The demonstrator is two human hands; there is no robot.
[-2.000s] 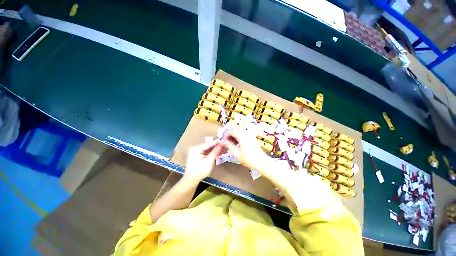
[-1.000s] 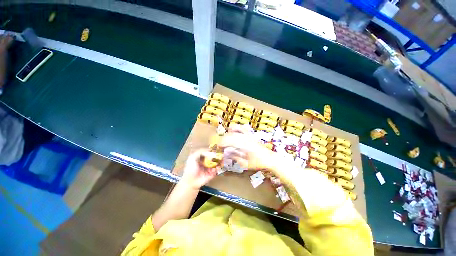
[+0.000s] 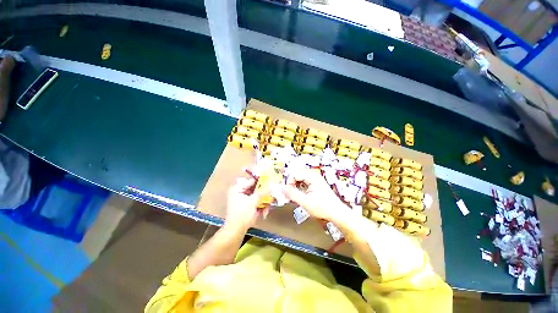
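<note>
My left hand [image 3: 243,198] holds a yellow toy car body [image 3: 267,186] over the left part of the cardboard sheet [image 3: 215,183]. My right hand [image 3: 309,191] is at the car body's right side, with its fingertips on a small white piece [image 3: 279,194] against it; the exact grip is blurred. A loose heap of white wired components [image 3: 333,168] lies just beyond and right of my right hand. Rows of yellow car bodies [image 3: 282,133] stand along the back and right of the cardboard.
Another pile of wired components [image 3: 516,235] lies on the green bench at right. Yellow parts [image 3: 410,134] lie on the dark green belt. A pale post [image 3: 225,55] stands behind the cardboard. A phone-like device [image 3: 37,88] lies at left, near another person's hand [image 3: 5,76].
Compared with two seconds ago, a yellow car body is now in my left hand. Since one second ago, my hands have closed together around it. The camera view has shifted slightly, and parts on the belt have moved.
</note>
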